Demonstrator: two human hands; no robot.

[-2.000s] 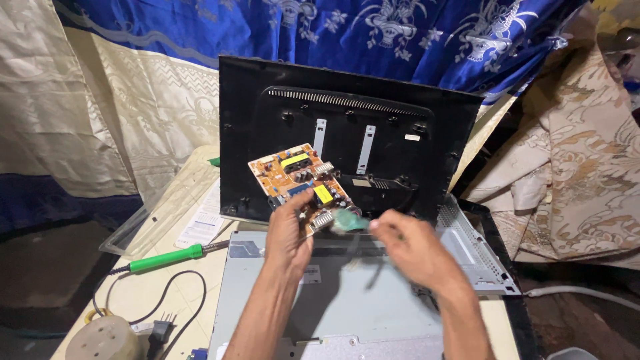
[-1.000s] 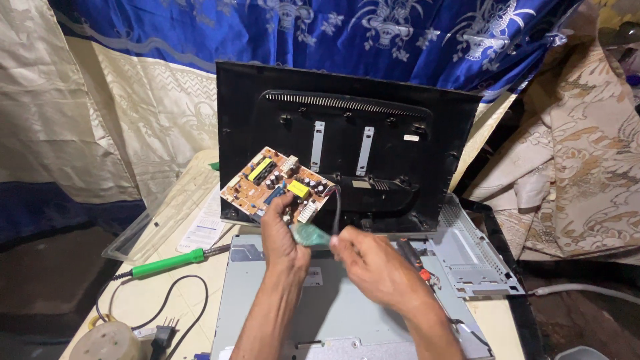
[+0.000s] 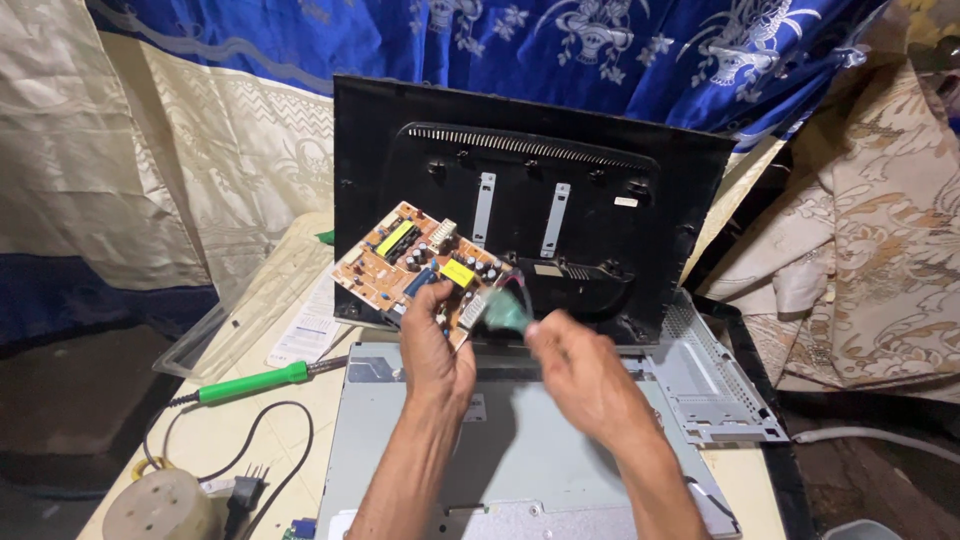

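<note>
My left hand (image 3: 439, 337) grips a brown power supply circuit board (image 3: 364, 274) by its lower edge, thumb on top, component side up. The board carries yellow transformers, capacitors and white connectors. Between the fingers of my right hand (image 3: 570, 360) is a blurred greenish brush-like thing (image 3: 506, 309), its tip at the board's right edge near a white connector. A thin dark cable arcs beside it. Under both forearms lies a grey metal display panel (image 3: 555, 465). Behind the board a black plastic monitor back cover (image 3: 600, 225) leans upright.
A green soldering iron (image 3: 255, 382) lies left, near a black plug (image 3: 246, 491) and a round beige socket block (image 3: 157, 510). A printed paper (image 3: 307, 326) and clear plastic sheet (image 3: 187, 349) lie behind. A perforated metal frame (image 3: 712, 382) sits right; curtains hang behind.
The circuit board has tilted and shifted in my left hand since the first frame. My right hand has moved about near the board's right edge, the greenish thing still in its fingers.
</note>
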